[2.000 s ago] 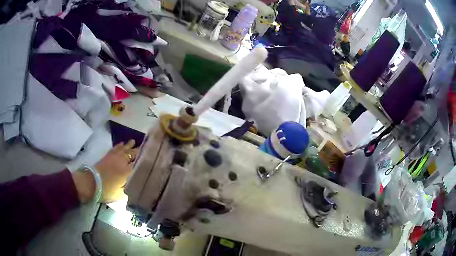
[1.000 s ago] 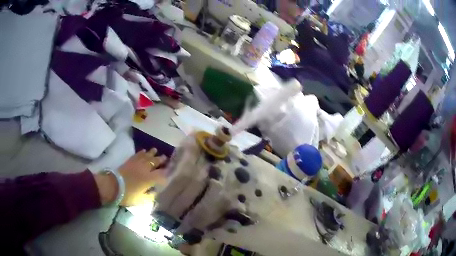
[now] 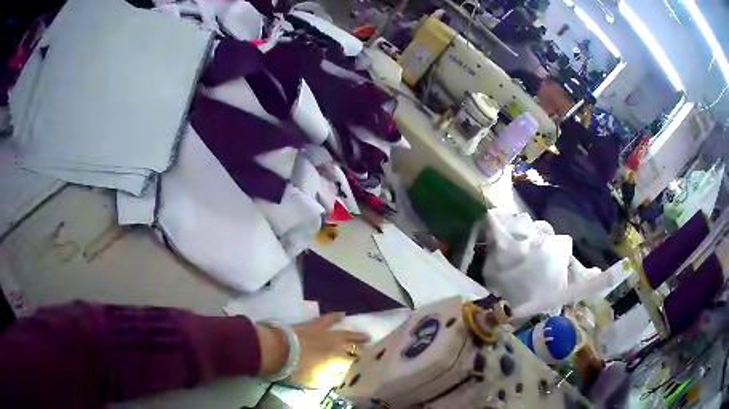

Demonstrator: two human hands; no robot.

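Observation:
My left hand (image 3: 324, 351), with a ring and a pale bracelet, lies flat beside the sewing machine head (image 3: 412, 351), partly under its lamp light. Its fingertips touch a pale cloth panel (image 3: 372, 323) next to a dark purple piece (image 3: 344, 286). Whether the fingers grip the cloth is unclear. The needle area is cut off by the bottom edge. My right hand is not in view. A neat stack of pale panels (image 3: 108, 96) lies at the upper left.
A heap of purple and white pieces (image 3: 256, 152) lies beyond the stack. A white rod (image 3: 571, 291) slants by the machine head, near a blue and white thread cone (image 3: 553, 339). Thin tan scraps (image 3: 104, 240) lie at left. A green block (image 3: 446, 206) and lilac cup (image 3: 509, 142) stand beyond.
The view has swung left, so the scene sits further right and the stack shows more fully. My left hand remains beside the machine head, now lower in the picture.

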